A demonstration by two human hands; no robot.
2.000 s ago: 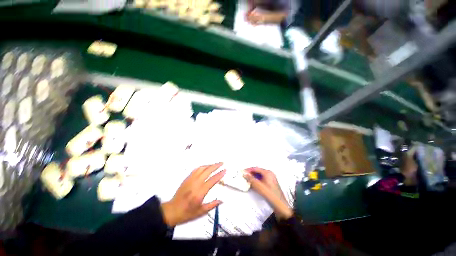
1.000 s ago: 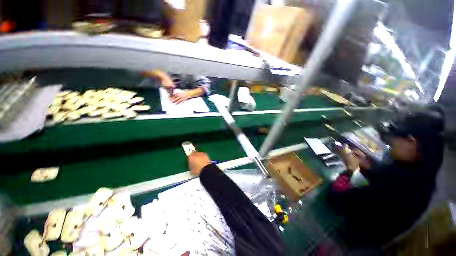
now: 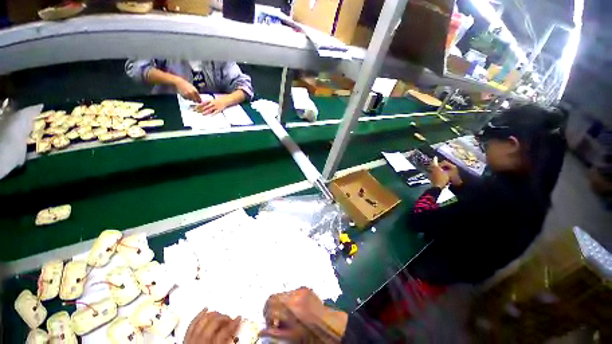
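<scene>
My left hand (image 3: pixel 211 327) is at the bottom edge, partly cut off, with its fingers on a cream housing (image 3: pixel 247 332). My right hand (image 3: pixel 300 314) is curled just right of the housing, blurred; whether it pinches a tool or small piece cannot be told. Both hands are over bright white sheets (image 3: pixel 248 259), washed out and overlapping. More cream housings with thin red and dark wires (image 3: pixel 94 317) are piled left of the sheets.
A green belt (image 3: pixel 168 195) behind a pale rail carries one housing (image 3: pixel 54 215). Clear plastic film (image 3: pixel 305 216), a yellow-black item (image 3: pixel 347 245) and an open cardboard box (image 3: pixel 364 197) lie right. A grey post rises beyond. One person sits right, another across the belt.
My right hand, which held a housing over the belt a second ago, is back over the sheets. My left hand has come into view. The view has shifted.
</scene>
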